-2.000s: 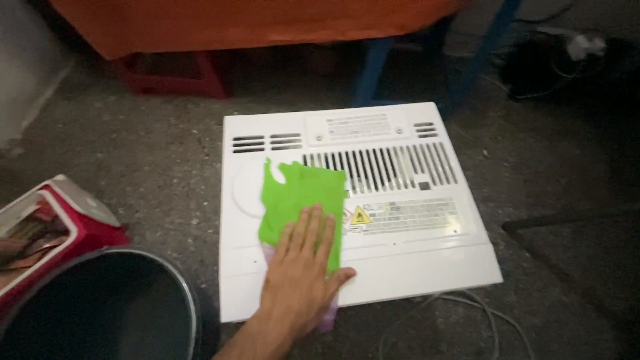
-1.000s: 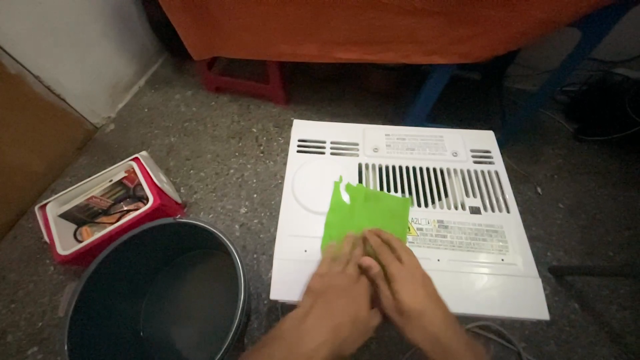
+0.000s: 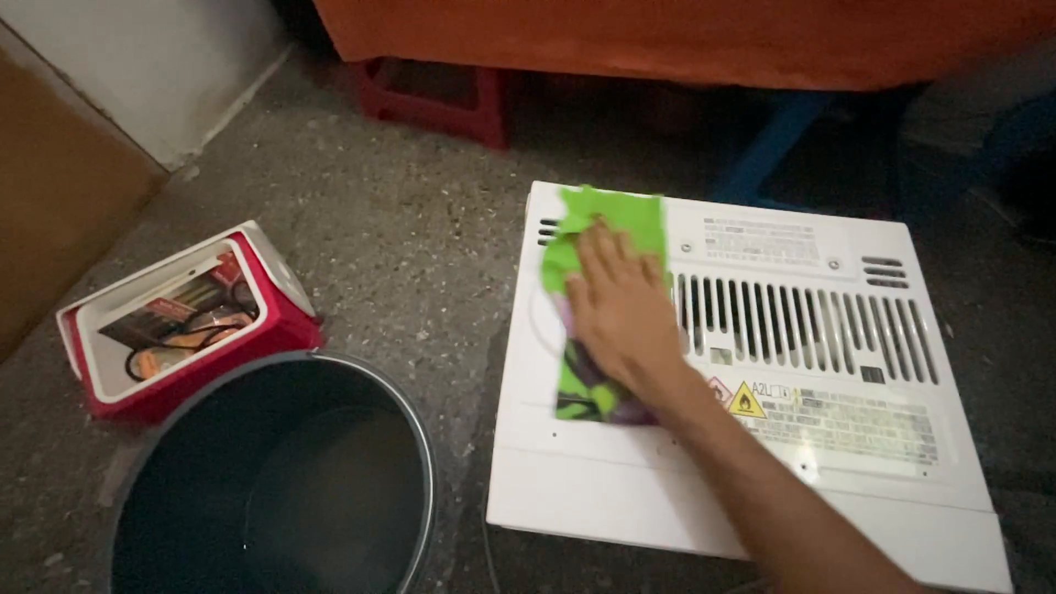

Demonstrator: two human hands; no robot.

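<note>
My right hand [image 3: 619, 309] lies palm down with its fingers spread, pressing a green and purple cloth [image 3: 623, 219] against a white plastic appliance housing [image 3: 610, 495]. The cloth covers the upper left of the housing, over part of the left slots, and reaches its far edge. To the right of my hand are long vent slots, warning symbols and a printed label. The forearm crosses the housing's lower part from the bottom right. My left hand is out of view.
A dark round bucket [image 3: 330, 487] stands left of the housing. Behind it is a red and white cooler box [image 3: 289, 285] with items inside. A red plastic stool [image 3: 429, 111] and blue legs [image 3: 771, 140] stand beneath an orange cloth [image 3: 660, 41].
My left hand, on the cloth two seconds ago and beside my right hand one second ago, has left the view. The cloth has moved toward the housing's far left corner, exposing more purple.
</note>
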